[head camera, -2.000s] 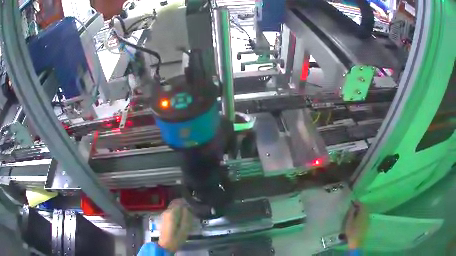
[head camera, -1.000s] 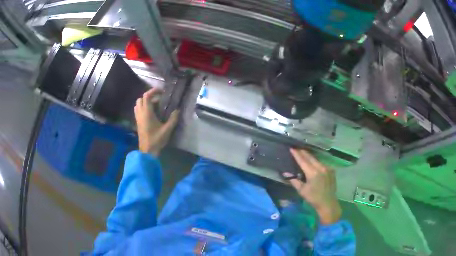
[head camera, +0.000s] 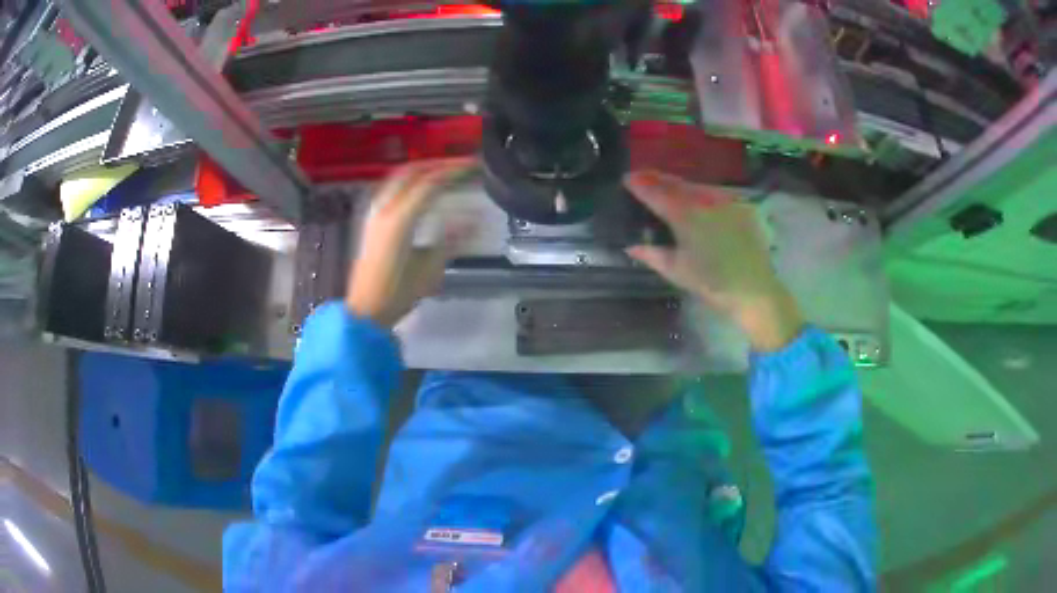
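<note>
The silver slide fixture (head camera: 542, 250) lies under the black lens end (head camera: 556, 174) of the vision head. My left hand (head camera: 408, 238) is blurred at the left part of the fixture, fingers reaching toward the lens; whether it holds anything cannot be told. My right hand (head camera: 707, 243) is right of the lens, thumb and fingers apart around a dark part at the fixture's right side; its grip is unclear. The dark carrier strip (head camera: 597, 326) lies flat on the base plate (head camera: 458, 332), in front of the fixture, untouched.
A black end block (head camera: 321, 261) stands at the plate's left end. Black bins with silver dividers (head camera: 174, 276) are far left. A red tray (head camera: 388, 148) lies behind the fixture. Grey frame posts (head camera: 191, 87) rise on both sides. A button panel (head camera: 861, 349) is front right.
The view has turned and levelled. My left hand has moved from the end block to the fixture. My right hand has left the dark strip and moved up beside the lens.
</note>
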